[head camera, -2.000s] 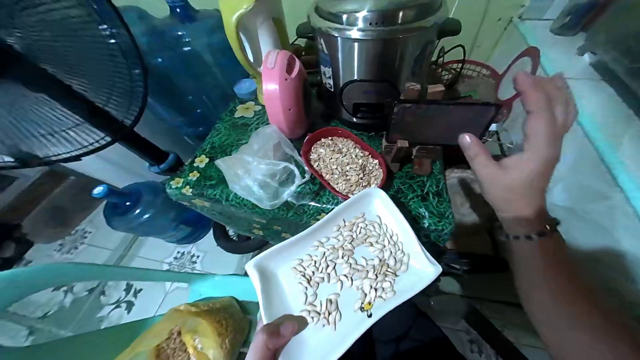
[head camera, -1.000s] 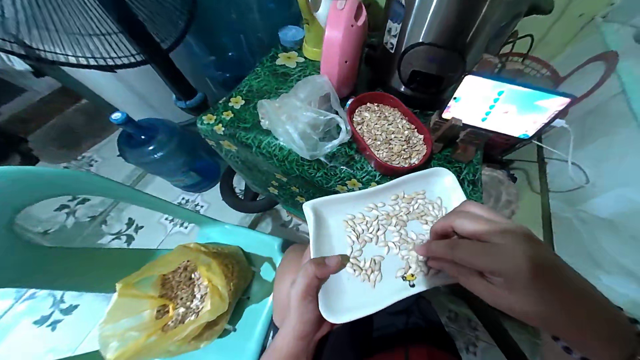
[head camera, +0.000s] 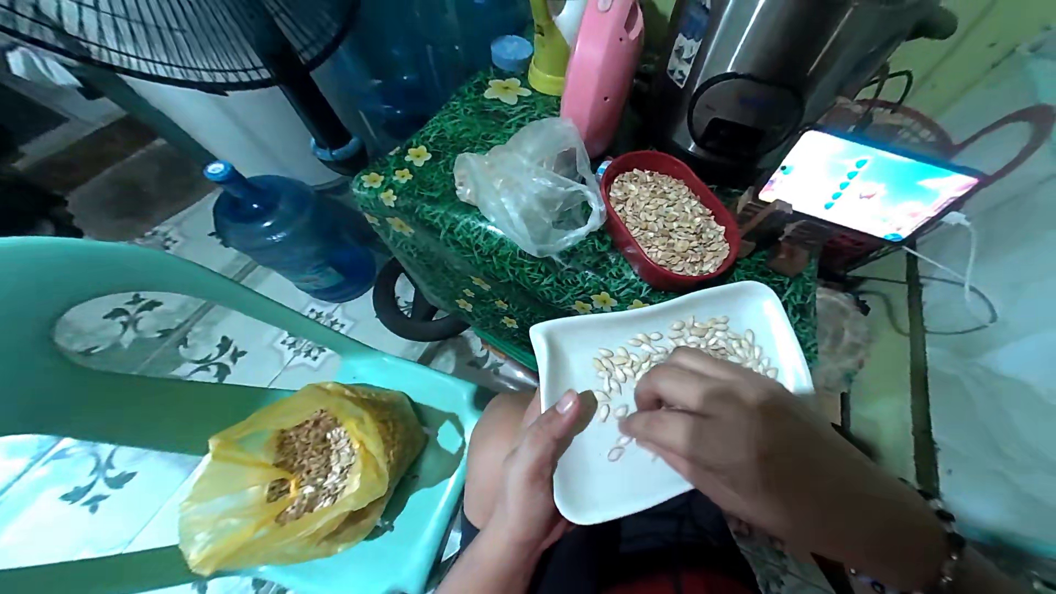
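A white rectangular dish (head camera: 569, 487) with pale seeds (head camera: 627, 363) spread over it rests above my lap. My left hand (head camera: 536, 462) grips its left edge, thumb over the rim. My right hand (head camera: 701, 412) is over the dish, fingertips bent down among the seeds; whether a seed is pinched between them is hidden. Just beyond the dish stands a red oval bowl (head camera: 635, 252) full of seeds or shells. A crumpled clear plastic bag (head camera: 536, 186) lies left of the bowl. At lower left, an open yellow plastic bag (head camera: 388, 437) holds brownish seeds or husks.
The yellow bag sits on a green plastic chair (head camera: 330, 569). On the table with the green floral cover (head camera: 462, 264) stand a pink plastic container (head camera: 602, 74), a steel cooker (head camera: 742, 91) and a lit tablet or phone (head camera: 874, 186) with a cable. A fan (head camera: 305, 91) and blue water jug (head camera: 289, 231) are left.
My right hand has come down from beside the dark-screened device to the seeds in the dish. The device's screen has lit up. The view has swung, showing more of the chair.
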